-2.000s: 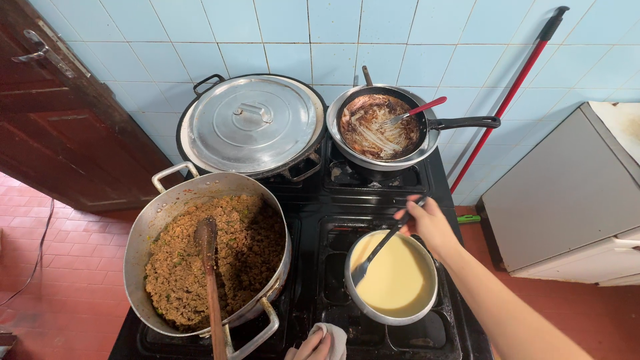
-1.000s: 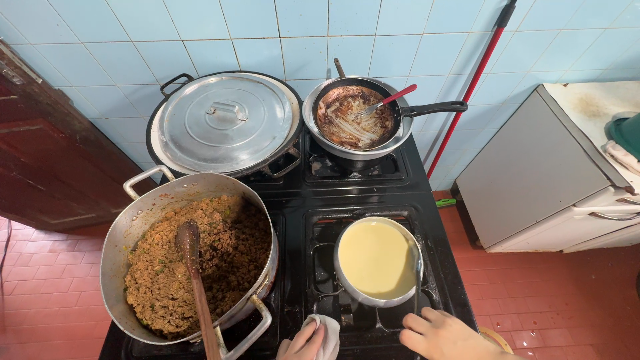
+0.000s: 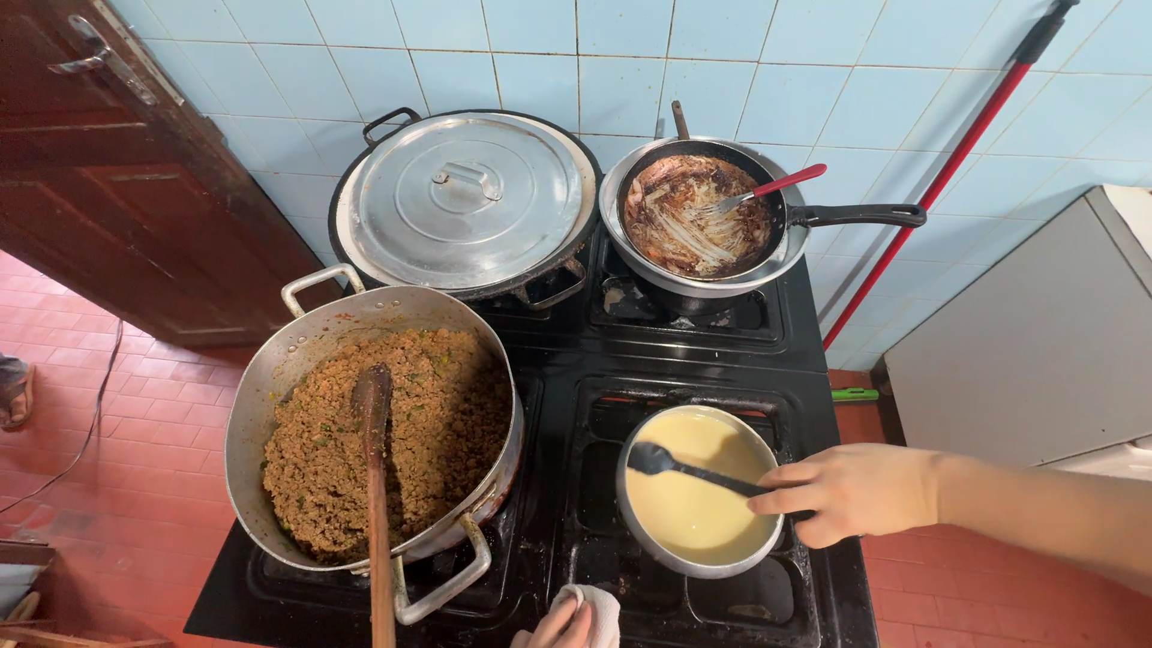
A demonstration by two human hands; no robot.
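My right hand (image 3: 850,495) grips the handle of a black spoon (image 3: 693,470), whose head is in the pale yellow liquid at the left of a small metal pot (image 3: 700,567). This pot sits on the front right of a black stove. At the bottom edge, my left hand (image 3: 560,630) holds a folded white cloth (image 3: 596,614) below the small pot; most of this hand is cut off. Left of both hands stands a large aluminium pot (image 3: 247,468) of cooked ground meat, with a wooden spoon (image 3: 376,477) resting in it.
A lidded large pot (image 3: 463,202) stands at the back left of the stove (image 3: 558,432). Behind the small pot, a soiled frying pan (image 3: 697,216) with a red-handled fork (image 3: 765,191) rests in a metal bowl. A red pole (image 3: 945,180) leans on the tiles. A person's foot (image 3: 16,400) shows far left.
My right hand has moved up from the lower right edge of the small pot to its right side. The black spoon's head has gone from the pot's right side to its left.
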